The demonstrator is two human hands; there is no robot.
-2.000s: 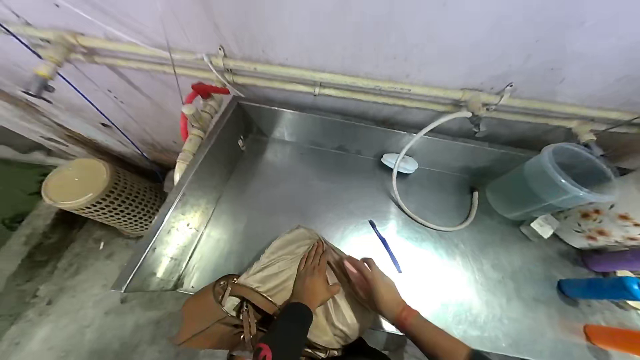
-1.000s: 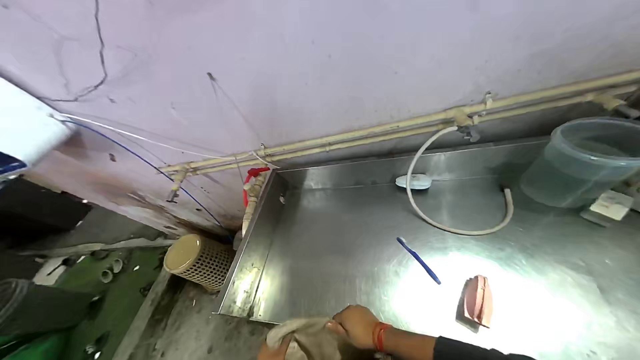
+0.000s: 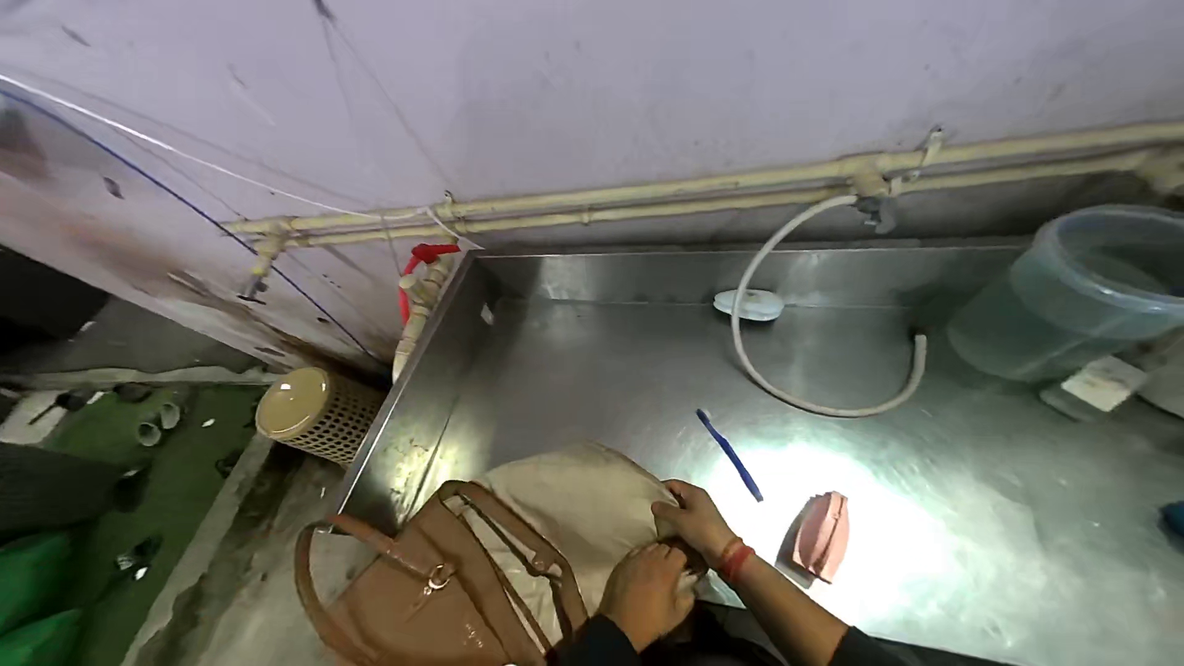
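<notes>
A brown handbag [image 3: 416,592] with looped handles lies at the near edge of the steel sink counter, its beige fabric lining [image 3: 578,495] pulled outward. My left hand [image 3: 647,587], in a dark sleeve, presses on the lining with its fingers curled. Beside it my right hand [image 3: 692,523], with a red band at the wrist, grips the lining's edge. To the right, a pink object [image 3: 821,536], perhaps a small pouch or brush, lies on the steel. A blue toothbrush [image 3: 730,455] rests just beyond my right hand.
The steel sink [image 3: 592,361] has raised walls. A pale hose [image 3: 749,356] loops from a tap [image 3: 874,208] past a white oval brush or soap holder [image 3: 749,304]. At right stand a clear plastic bucket [image 3: 1036,310] and a soap bar [image 3: 1105,382]. A perforated basket [image 3: 338,416] stands left on the floor.
The pink object, near my right hand two seconds ago, now lies on the steel. The handbag, largely out of view one second ago, shows again with its lining spread out.
</notes>
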